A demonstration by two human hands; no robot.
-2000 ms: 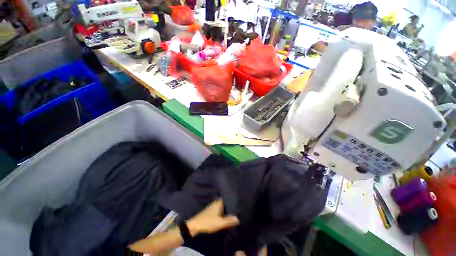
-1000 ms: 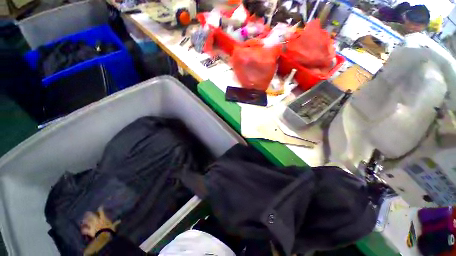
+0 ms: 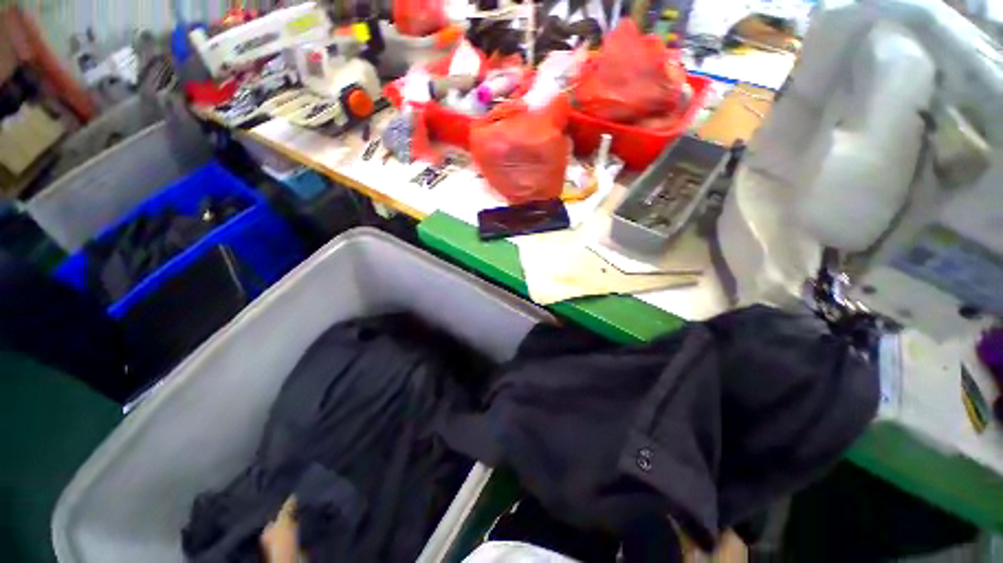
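Observation:
A black garment (image 3: 616, 423) with a round button or eyelet on a strip lies over the green table edge, from the grey bin to the sewing machine's needle area (image 3: 841, 302). More dark cloth (image 3: 363, 407) fills the grey bin (image 3: 231, 390). My left hand (image 3: 283, 537) is small and cut by the bottom edge, on the cloth in the bin; its fingers are mostly hidden and I cannot tell its grip. My right hand (image 3: 709, 545) shows only partly at the bottom edge, under the hanging end of the garment; its grip is hidden.
A phone (image 3: 524, 219) and a flat beige card (image 3: 572, 267) lie left of the machine head (image 3: 869, 143). A grey parts tray (image 3: 671, 198) and red plastic bags (image 3: 522, 154) stand behind. A blue crate (image 3: 182, 236) is beyond the bin. Thin tools lie at the right.
My left hand moved from the garment on the table into the bin. The view swung left, then partly back. The garment's button strip has come into view.

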